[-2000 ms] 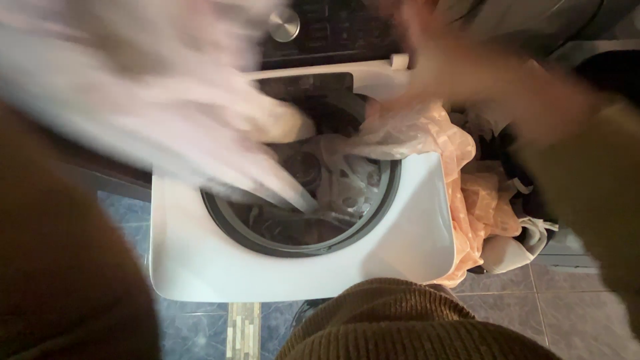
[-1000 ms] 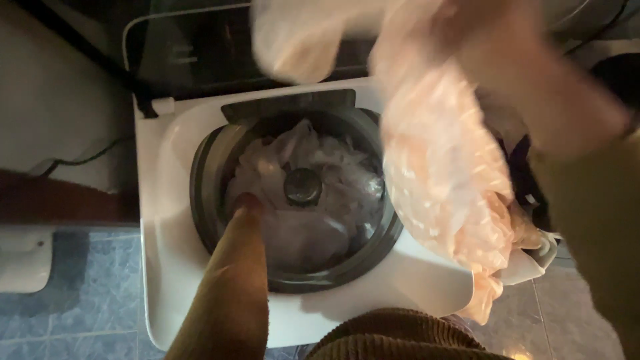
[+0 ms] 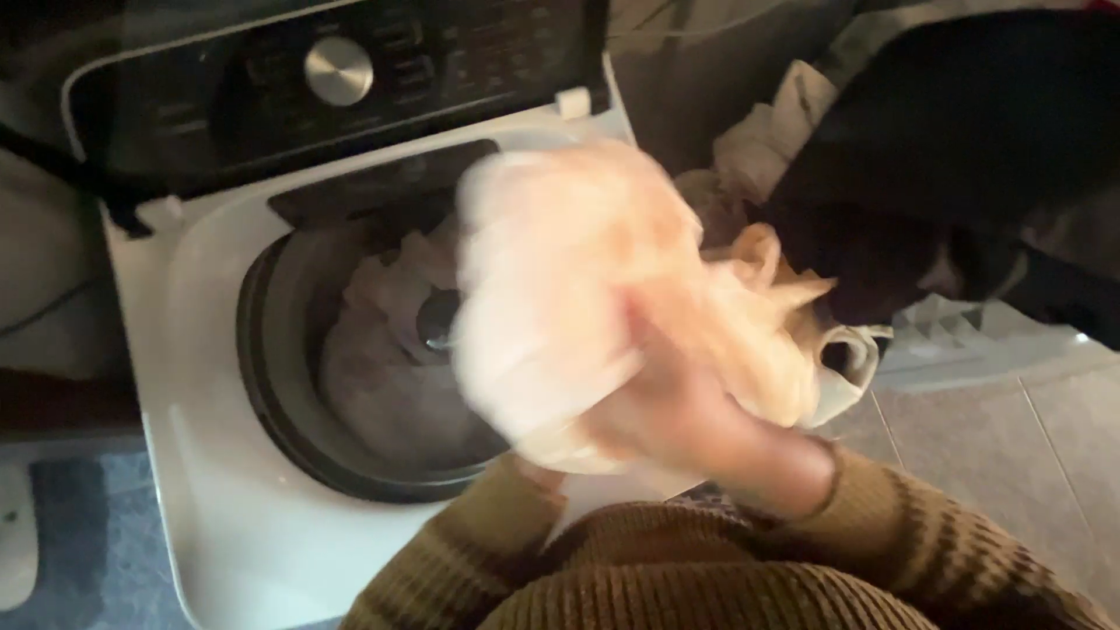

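Observation:
A blurred bundle of pale peach and white cloth point(image 3: 560, 289) is held in front of me, over the right part of an open top-load washing machine point(image 3: 210, 437). My right hand point(image 3: 691, 411) grips the bundle from its lower right side. Of my left hand point(image 3: 538, 477) only a bit near the wrist shows below the bundle; its fingers are hidden. Pale fabric point(image 3: 376, 385) lies in the drum around the dark cap of the agitator point(image 3: 436, 319), and the bundle covers the drum's right side.
Behind the drum stands a dark control panel with a silver knob point(image 3: 339, 72). More pale cloth point(image 3: 766, 131) and a large dark cloth or garment point(image 3: 945, 157) are at the right, beside a whitish ribbed plastic edge point(image 3: 989, 341). Tiled floor point(image 3: 980, 437) shows at lower right.
My left hand has left the drum opening and is now under the bundle. My right hand has moved down and toward my body with peach cloth. The view has shifted.

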